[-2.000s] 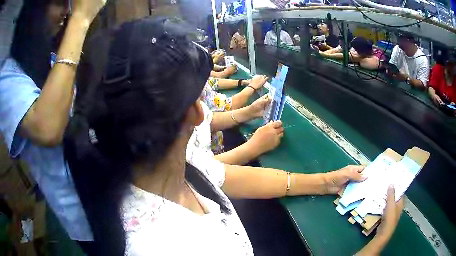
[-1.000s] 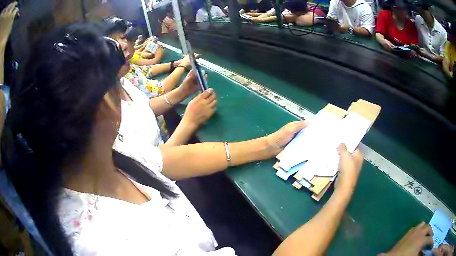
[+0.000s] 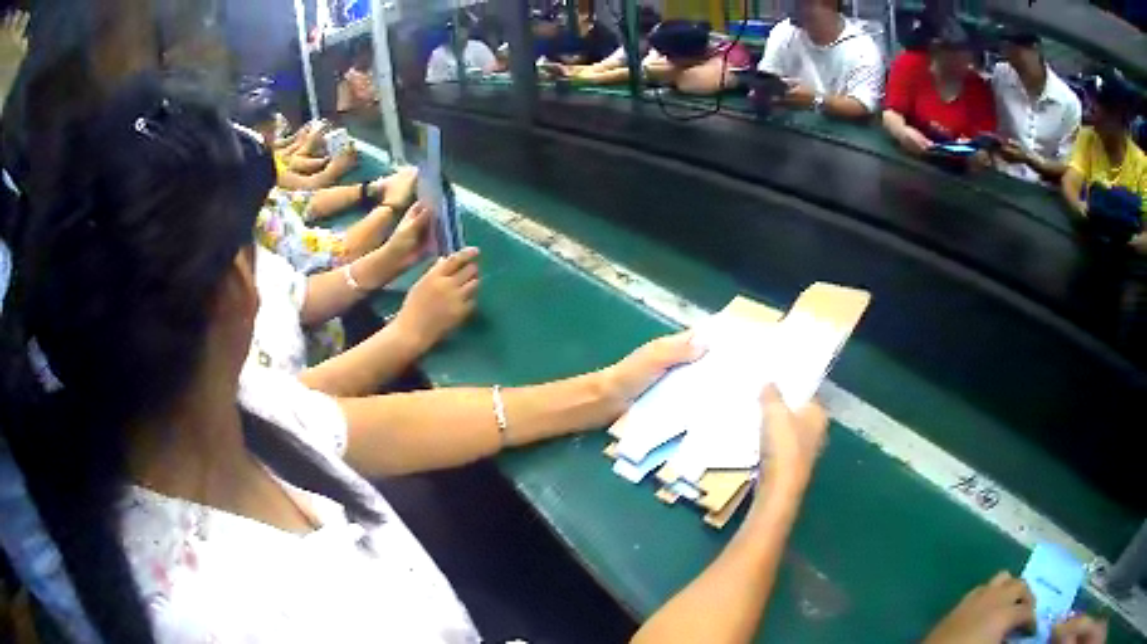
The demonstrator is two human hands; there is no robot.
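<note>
At the lower right, a light blue folding carton (image 3: 1054, 576) stands upright over the green bench. My left hand (image 3: 1000, 609) is closed on its left edge. My right hand (image 3: 1079, 629) is at its lower right corner, mostly cut off by the bottom edge of the picture, and seems to grip it. The worker beside me holds a fanned stack of white and pale blue cartons (image 3: 723, 390) with tan-brown flaps in both hands, over the bench.
The green bench (image 3: 579, 522) is edged by a whitish metal strip (image 3: 931, 462) with handwritten marks. A dark conveyor (image 3: 755, 214) runs beyond it. Farther left, a person holds an upright bluish carton (image 3: 440, 201). Several people sit across the line. A metal post (image 3: 387, 82) stands at the back.
The view has swung right and down. My hands and the light blue carton have come into view at the lower right. The neighbour's stack stays held in both hands.
</note>
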